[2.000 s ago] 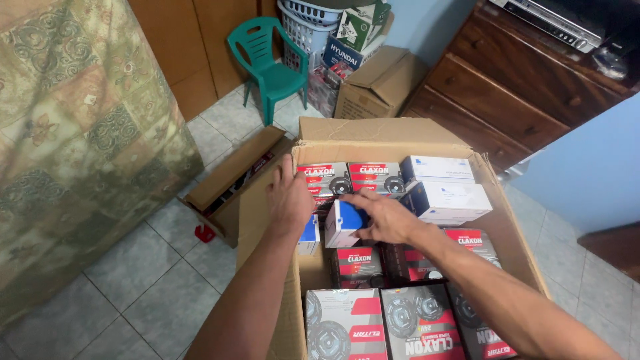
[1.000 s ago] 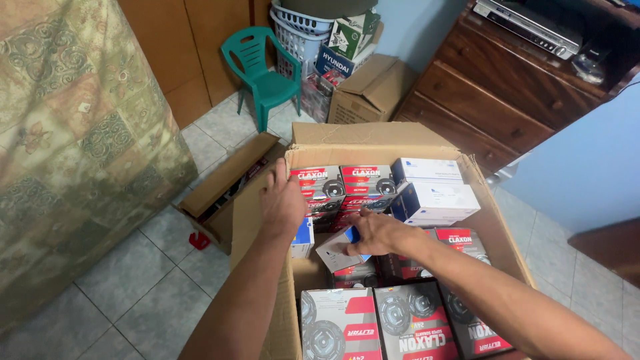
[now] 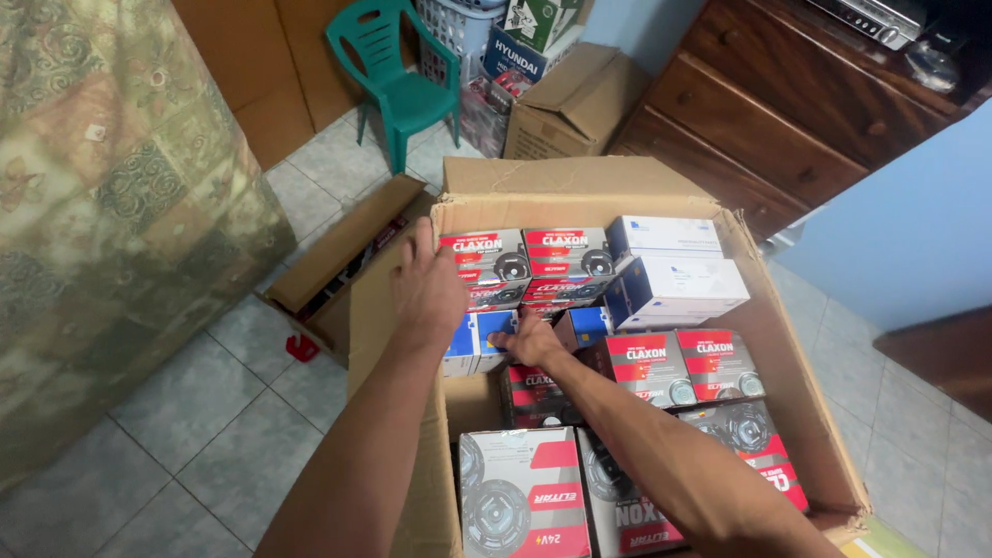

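A large open cardboard box (image 3: pixel 581 174) holds several red and grey Claxon horn boxes (image 3: pixel 567 252) and white and blue boxes (image 3: pixel 682 287). My left hand (image 3: pixel 426 291) lies over the carton's left rim, its fingers toward the back corner, beside the horn boxes. Inside the carton, my right hand (image 3: pixel 531 339) touches a small blue and white box (image 3: pixel 494 329) that stands upright against another one at the left wall. Whether its fingers grip that box cannot be told. Another blue-ended box (image 3: pixel 587 324) is right of this hand. Larger Elitar horn boxes (image 3: pixel 523 496) fill the near part.
A long open carton (image 3: pixel 349 248) lies on the tiled floor at left, by a red plastic object (image 3: pixel 301 349). Behind are a green plastic chair (image 3: pixel 411 101), a closed-up carton (image 3: pixel 577 101) and a wooden chest of drawers (image 3: pixel 767 116). Patterned fabric (image 3: pixel 116 194) hangs at left.
My right hand has moved left; the blue and white box it held tilted one second ago now stands upright by the left one. My left hand stays at the carton's left rim.
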